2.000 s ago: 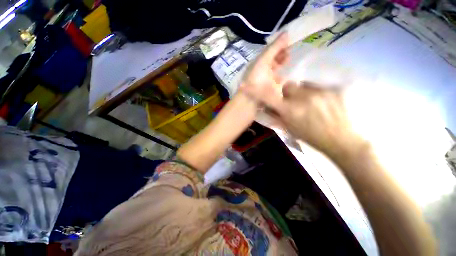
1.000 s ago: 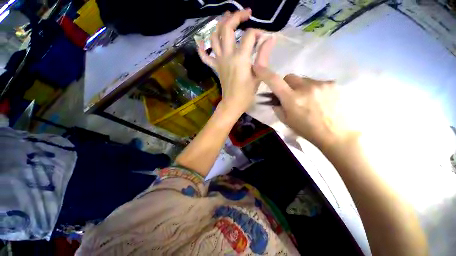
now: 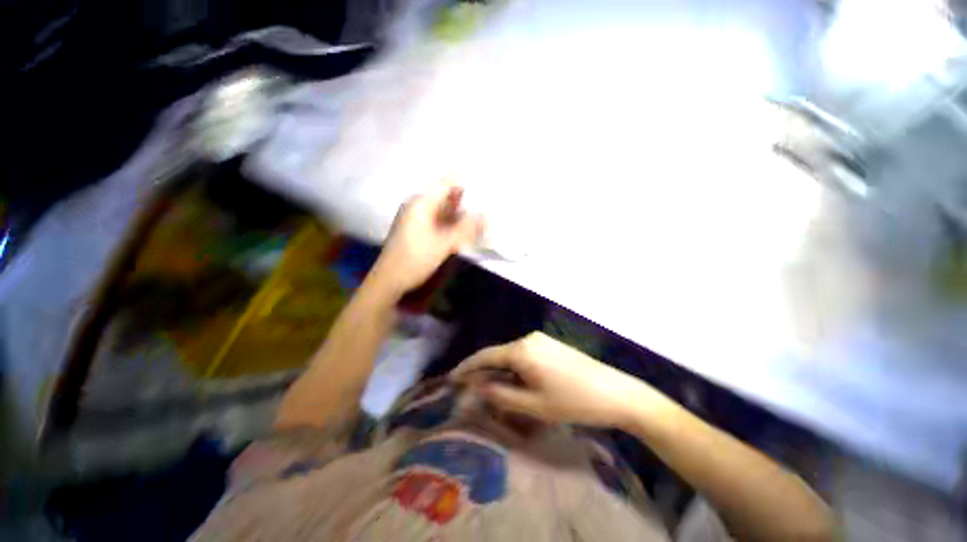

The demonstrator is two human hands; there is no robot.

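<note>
The white table (image 3: 636, 307) is brightly lit and washed out, so any pale cloth lying on it cannot be told apart. My left hand (image 3: 429, 238) is at the table's near edge, blurred, with its fingers partly curled; whether it pinches cloth is unclear. My right hand (image 3: 535, 383) is below the table edge, close in front of my patterned top, with its fingers curled in. Its fingertips are partly hidden and blurred, and I cannot see whether it holds the dark snips.
A yellow crate (image 3: 255, 318) with mixed items is under the table at the left. Blurred metal machine parts (image 3: 827, 148) are at the upper right. Dark cloth (image 3: 95, 95) lies at the upper left.
The view has swung to the right, bringing the machine parts in. My right hand has dropped from the table to my front, apart from my left hand. The dark snips seen earlier no longer show.
</note>
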